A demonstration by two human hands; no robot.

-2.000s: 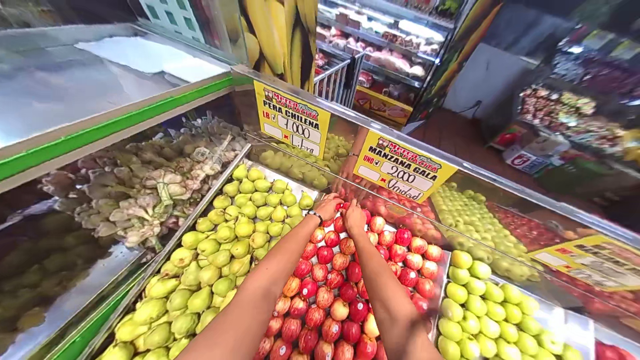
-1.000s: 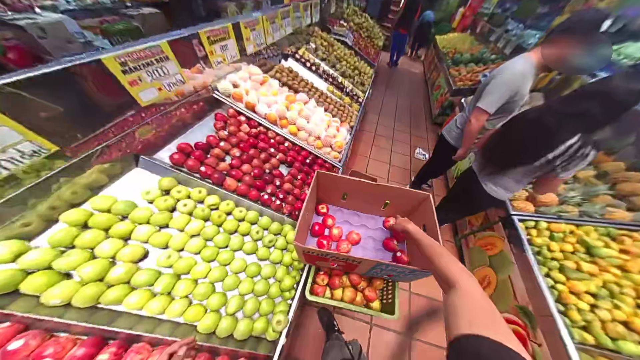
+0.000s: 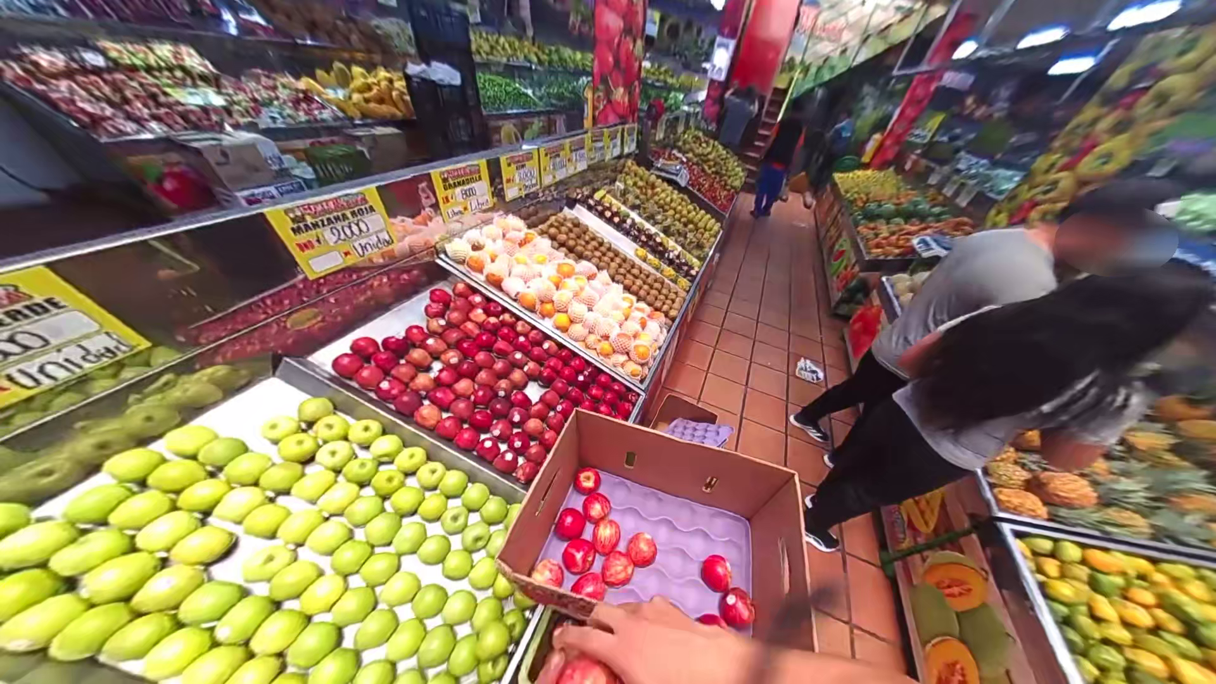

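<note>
My right hand reaches in from the lower right, past the near edge of an open cardboard box. Its fingers curl around a red apple at the bottom of the view, partly cut off by the frame. Inside the box, a purple moulded tray carries several red apples, grouped mostly on its left side, with a few at the right. Part of a crate shows below the box's near left corner; its contents are mostly hidden. My left hand is out of view.
Green apples on a sloped display border the box's left side. Dark red apples lie beyond. Two people stand at the right, by pineapples. A tiled aisle runs ahead, with a purple tray behind the box.
Two seconds ago both hands were at the striped red apples on the display. One second ago my right hand was inside the box; now it is at the near edge. The view has swung widely.
</note>
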